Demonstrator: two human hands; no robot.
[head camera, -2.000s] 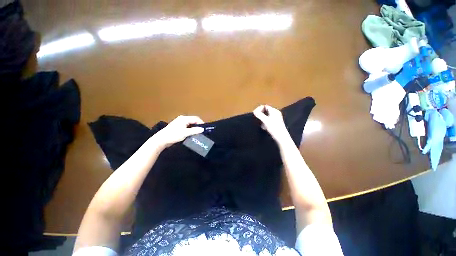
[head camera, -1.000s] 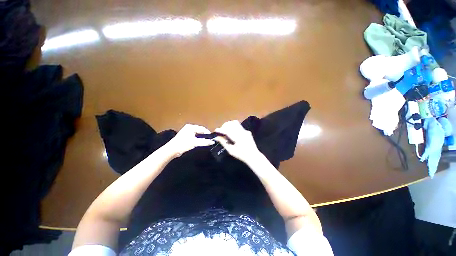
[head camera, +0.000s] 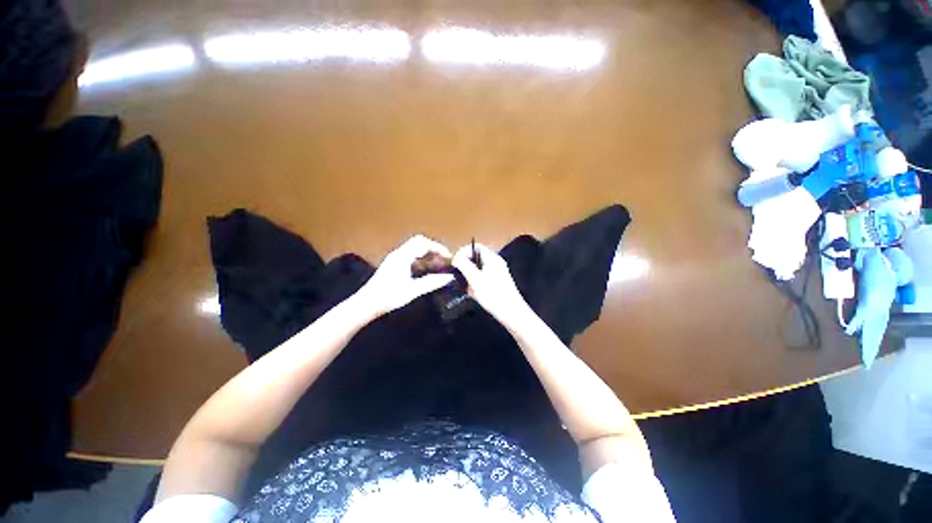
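A black dress (head camera: 409, 358) lies on the table in front of me, its puff sleeves spread left (head camera: 261, 276) and right (head camera: 577, 266). My left hand (head camera: 414, 274) is at the middle of the neckline, fingers closed on the neckline fabric. My right hand (head camera: 484, 278) is close beside it, fingertips pinched, with a thin dark piece sticking up between them; I cannot tell whether it is cord or a tool. The dark hang tag (head camera: 454, 300) with pale lettering lies just below and between the hands.
Other black garments (head camera: 77, 266) are piled at the left of the table. At the right end are a green cloth (head camera: 802, 82), a white cloth (head camera: 783, 230), blue-and-white bottles, a white power strip (head camera: 838, 268) and a black cable. Dark fabric hangs below the front edge.
My right hand has moved left from the right part of the neckline to beside my left hand. The neckline, stretched wide earlier, is gathered in, and the thin dark piece now stands up at my right fingertips.
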